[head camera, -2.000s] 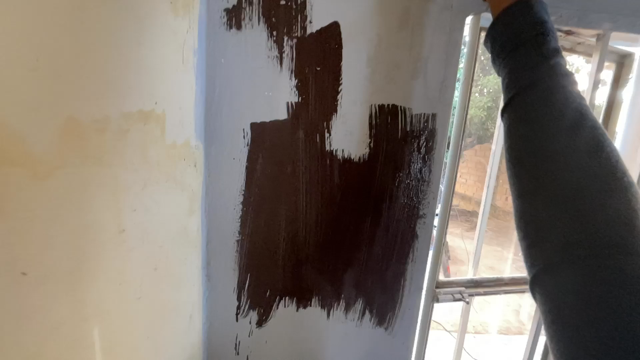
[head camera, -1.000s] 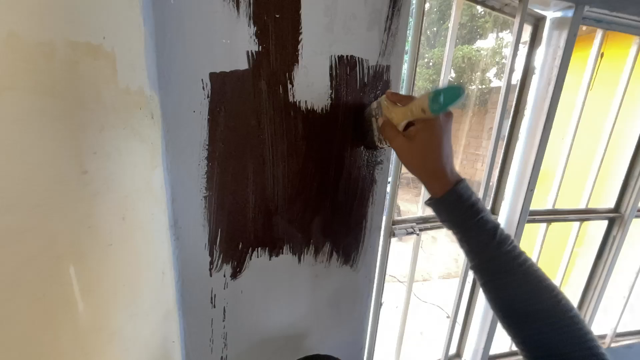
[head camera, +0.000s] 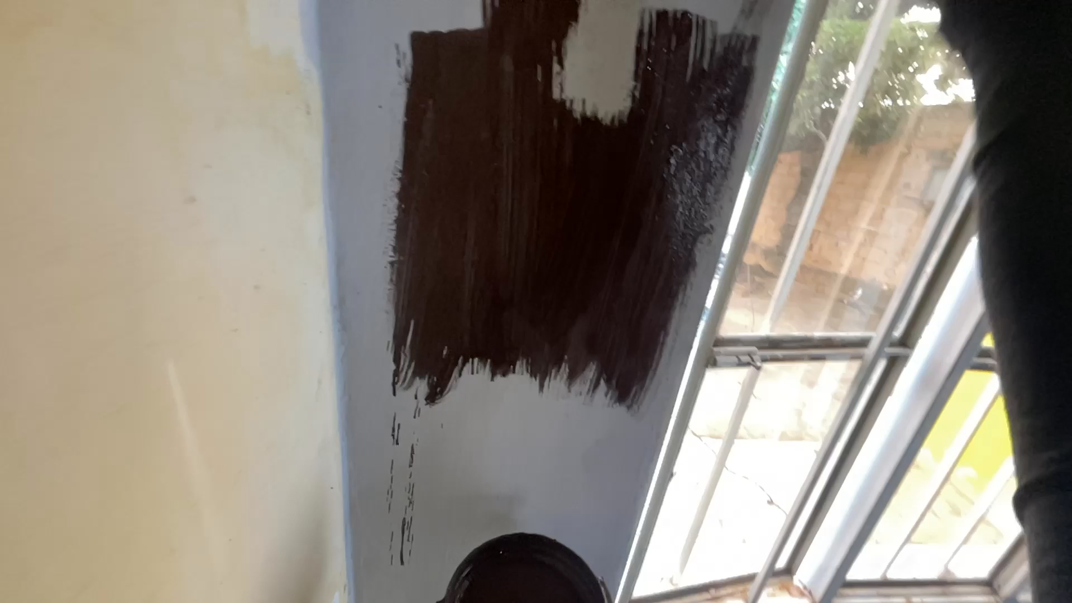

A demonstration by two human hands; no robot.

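Observation:
Dark brown paint (head camera: 536, 218) covers a broad patch of the pale grey wall strip (head camera: 519, 469) beside the window, with ragged brush marks along its lower edge. A rounded container of dark paint (head camera: 523, 574) shows at the bottom edge; what holds it up is out of view. My right arm, in a dark sleeve (head camera: 1017, 251), reaches up along the right side, and its hand is beyond the top of the picture. Neither of my hands is visible, nor is the paintbrush.
A cream wall (head camera: 159, 293) meets the grey strip at a corner on the left. On the right stands a metal-framed window (head camera: 888, 352) with bars and a latch (head camera: 737, 358). Outside are a tree (head camera: 879, 75) and a brick wall (head camera: 871, 201).
One second ago my right hand held a paintbrush with a turquoise-tipped handle against the paint's right edge; hand and brush have since left the view. More of the dark container shows at the bottom.

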